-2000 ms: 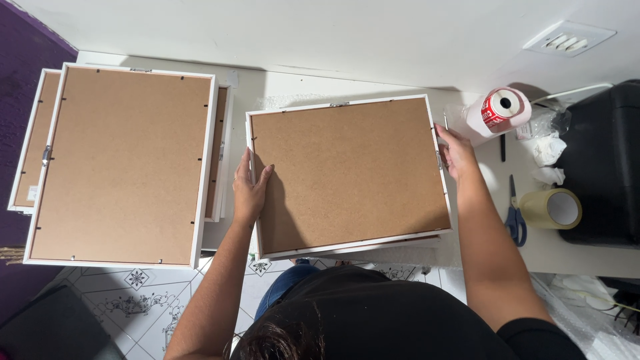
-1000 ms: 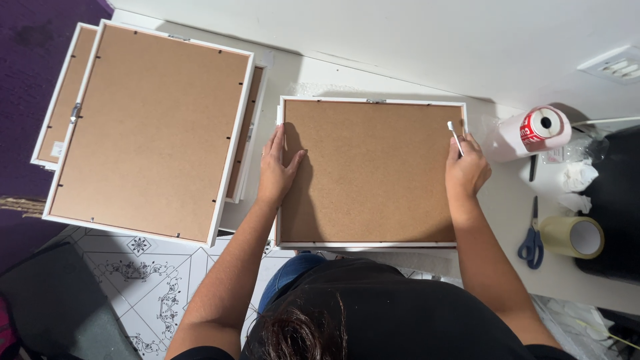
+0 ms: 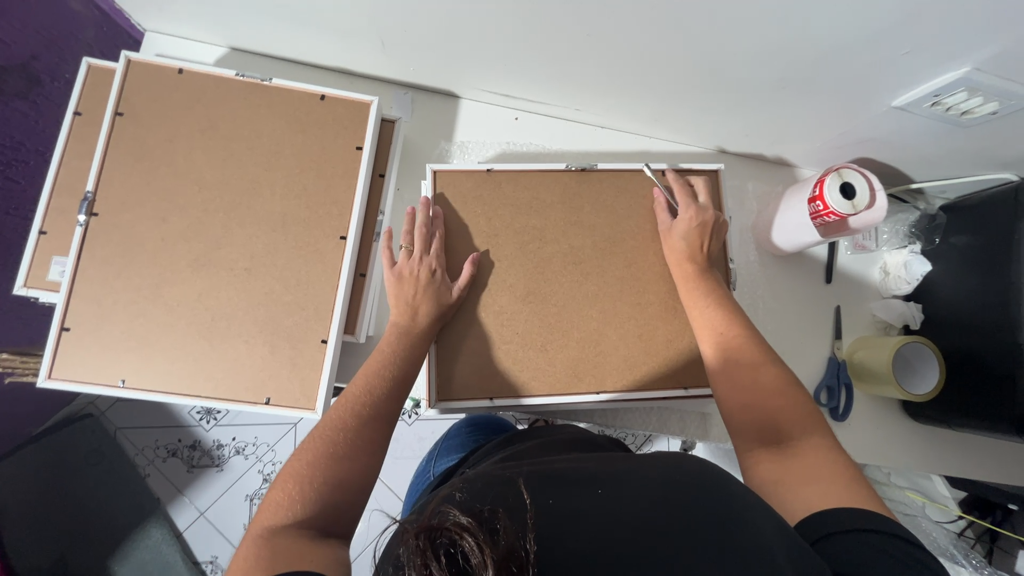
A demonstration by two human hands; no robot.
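Note:
A white picture frame with a brown fibreboard back point(image 3: 568, 296) lies face down on the white table, another frame edge showing under it. My left hand point(image 3: 422, 272) rests flat over its left rim, fingers extended, holding nothing. Between the fingers of my right hand point(image 3: 690, 220) is a small metal hand tool point(image 3: 660, 187); its tip meets the back near the top right edge, close to a black tab. A metal hanger point(image 3: 582, 167) sits on the top rim. Part of the tool is hidden by my fingers.
Stacked white frames point(image 3: 212, 232) stand at the left. Along the right are a roll of red labels point(image 3: 836, 196), blue-handled scissors point(image 3: 834, 388), a clear tape roll point(image 3: 894, 368), crumpled paper point(image 3: 904, 270) and a black object point(image 3: 972, 312). A wall runs behind the table.
My right hand has moved from the frame's right edge, onto the back and up to its top right part with the metal tool. The left hand remains at the left rim.

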